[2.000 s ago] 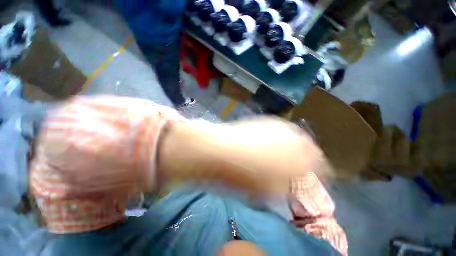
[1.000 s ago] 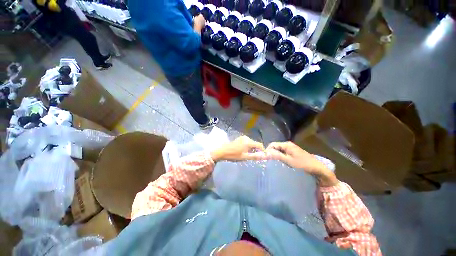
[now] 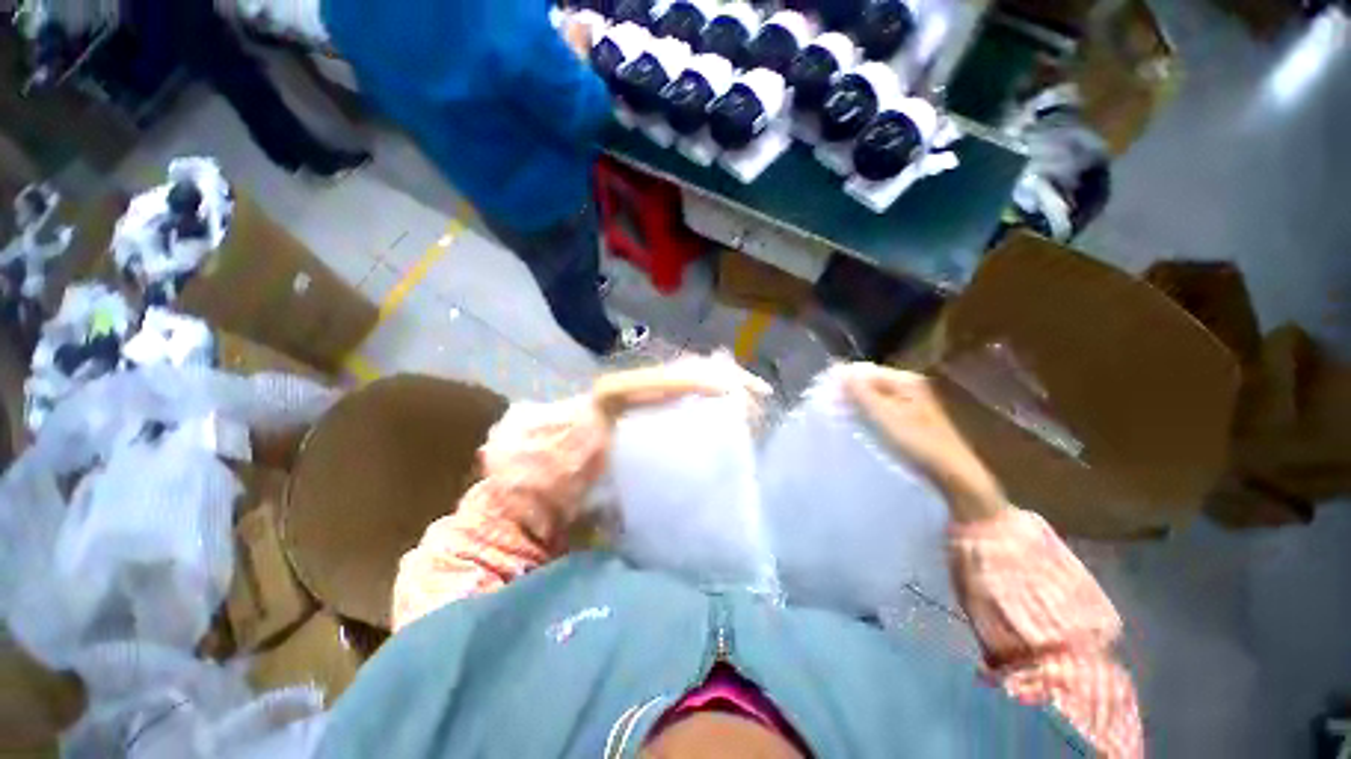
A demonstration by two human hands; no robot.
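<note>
A cloudy, limp bubble bag (image 3: 845, 504) hangs before my chest, its lower part near my jacket. A whiter block of bags (image 3: 682, 482) hangs beside it on the left, with a bright edge between the two. My left hand (image 3: 674, 383) grips the top of the whiter bags. My right hand (image 3: 896, 408) grips the top of the cloudy bag. A small gap shows between my hands. The fingertips are blurred and partly merge with the plastic.
A large open carton (image 3: 1096, 386) stands at right, a round brown opening (image 3: 393, 497) at left. A loose bag pile (image 3: 134, 504) lies far left, below filled cartons (image 3: 282, 282). A worker in blue (image 3: 459, 104) stands at a green bench (image 3: 830, 208) with black-and-white dome devices (image 3: 889, 146).
My hands have moved apart from nearly touching, and the plastic between them now shows as two parts. The worker in blue has shifted left in view. Earlier, an arm was blurred across the view.
</note>
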